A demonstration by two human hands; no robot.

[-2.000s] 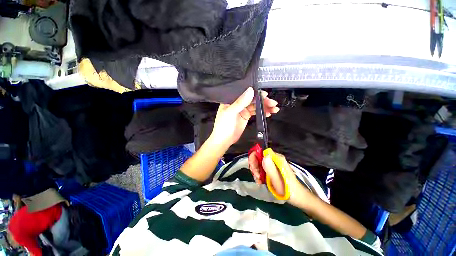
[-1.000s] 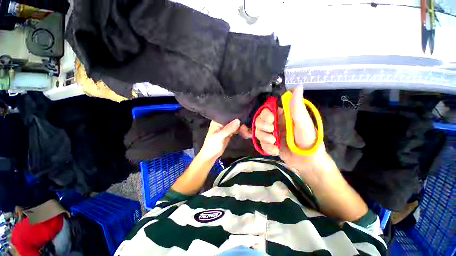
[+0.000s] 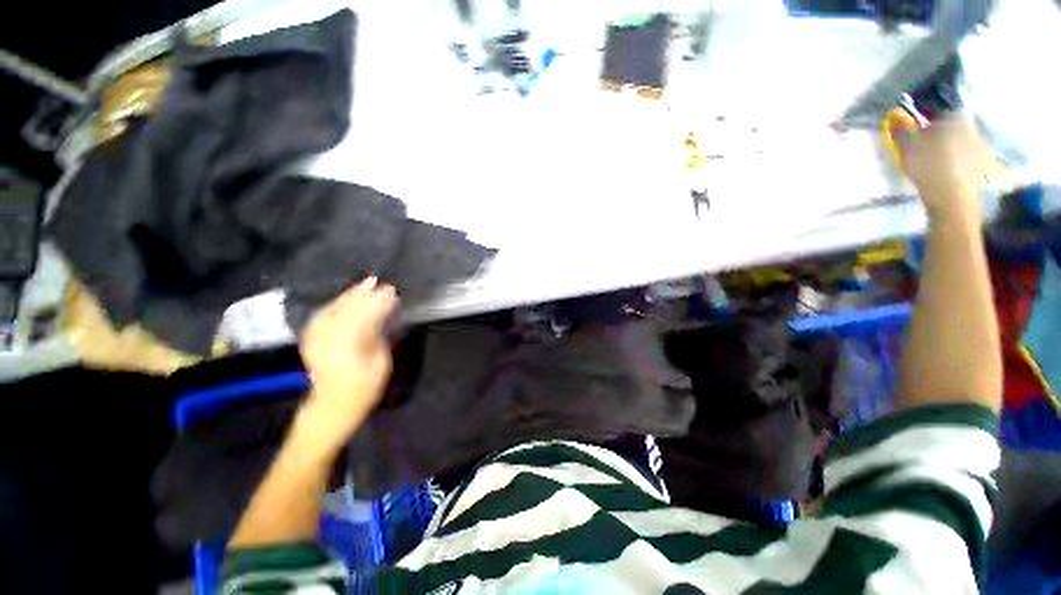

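Note:
A dark grey-black garment piece (image 3: 233, 198) lies bunched on the left part of the white table. My left hand (image 3: 349, 343) is at its lower edge, at the table's front; the fingers are blurred and appear to pinch the cloth. My right hand (image 3: 945, 157) is stretched far to the right over the table and is closed around the scissors (image 3: 896, 137); only part of a yellow handle shows clearly. The blades are hard to make out against a grey-black shape beyond the hand.
The white table (image 3: 559, 174) holds a small dark rectangular thing (image 3: 635, 56), a small yellow-handled tool (image 3: 696, 169) and blurred bits at the back. Brown covering (image 3: 116, 343) patches its left end. Dark cloth pieces (image 3: 524, 384) hang below the front edge, with blue crates (image 3: 349, 529) beneath.
The view has swung right and blurred. My right hand has moved from the cloth far to the right with the scissors. My left hand stays by the garment, which now lies flatter on the table.

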